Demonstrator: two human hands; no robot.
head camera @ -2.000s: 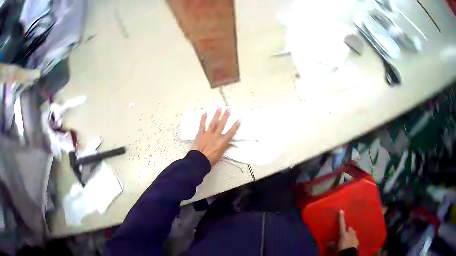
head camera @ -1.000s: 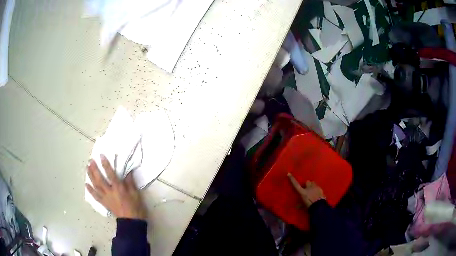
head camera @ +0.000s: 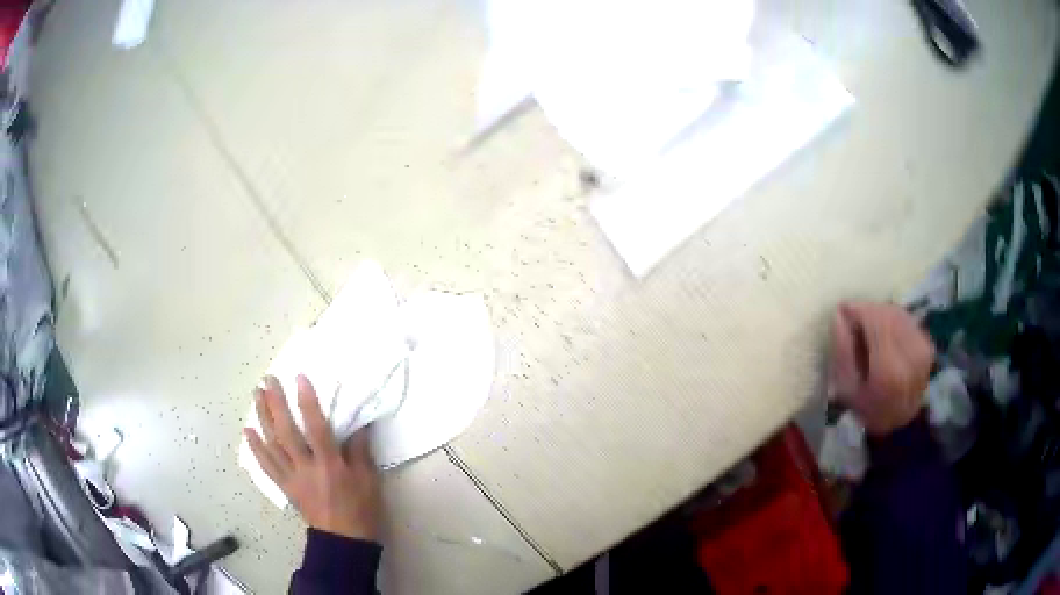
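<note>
White cut pieces lie overlapping on the table at centre left, one with a curved right edge and dark lines or gaps between layers. My left hand rests flat on their lower left part, fingers spread, the thumb partly hidden. My right hand is at the table's right front edge, away from the pieces, its fingers curled. It is blurred, and whether it holds anything cannot be told.
A large bright white stack of panels lies at the top centre. Black handles show at the top right. A hammer handle and scraps lie at the lower left. A red plastic thing stands below the front edge. Scraps heap beyond the right edge.
My right hand has left the red plastic thing and risen to the table edge, fingers now curled. My left hand stays on the white pieces. The view has swung back left over the table.
</note>
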